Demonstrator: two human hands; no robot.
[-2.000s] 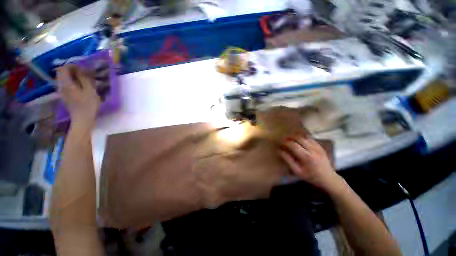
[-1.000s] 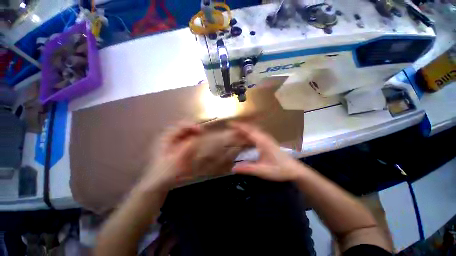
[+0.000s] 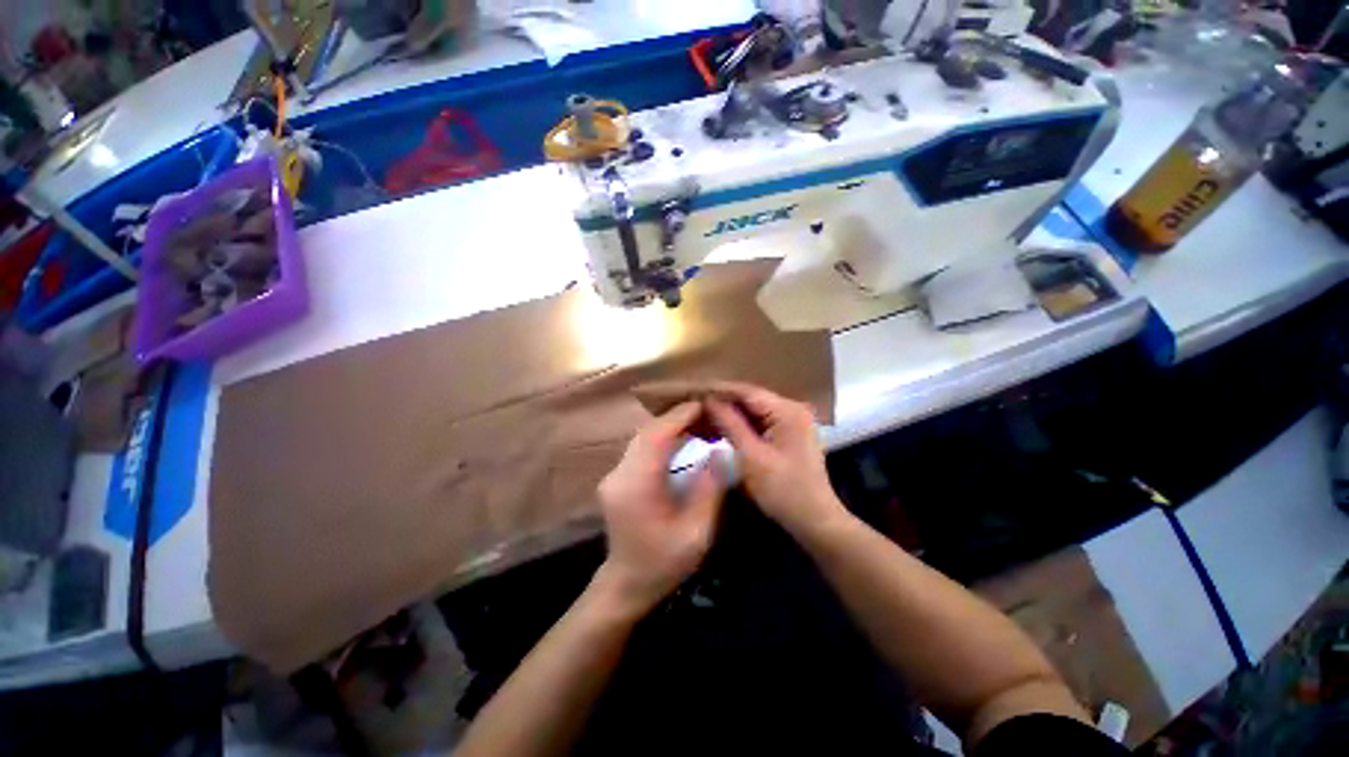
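Observation:
A large brown garment panel (image 3: pixel 370 459) lies flat on the white table, its upper right part under the lit head of the sewing machine (image 3: pixel 740 207). My left hand (image 3: pixel 656 503) and my right hand (image 3: pixel 772 451) meet over the panel's front edge, below the needle area. Both hold a small brown cloth piece (image 3: pixel 673 396) between their fingertips. A white item (image 3: pixel 701 464) shows between my hands; what it is cannot be told. Most of the small piece is hidden by my fingers.
A purple basket (image 3: pixel 296 281) with small cut pieces stands at the left. A blue trough (image 3: pixel 518 119) runs behind the table. A bottle with a yellow label (image 3: pixel 1188 185) stands at the right. Brown cloth (image 3: pixel 1073 614) lies below the table edge at right.
My left hand has come from the purple basket to the panel's front edge. My hands have drawn close together on the small piece. The camera view has shifted.

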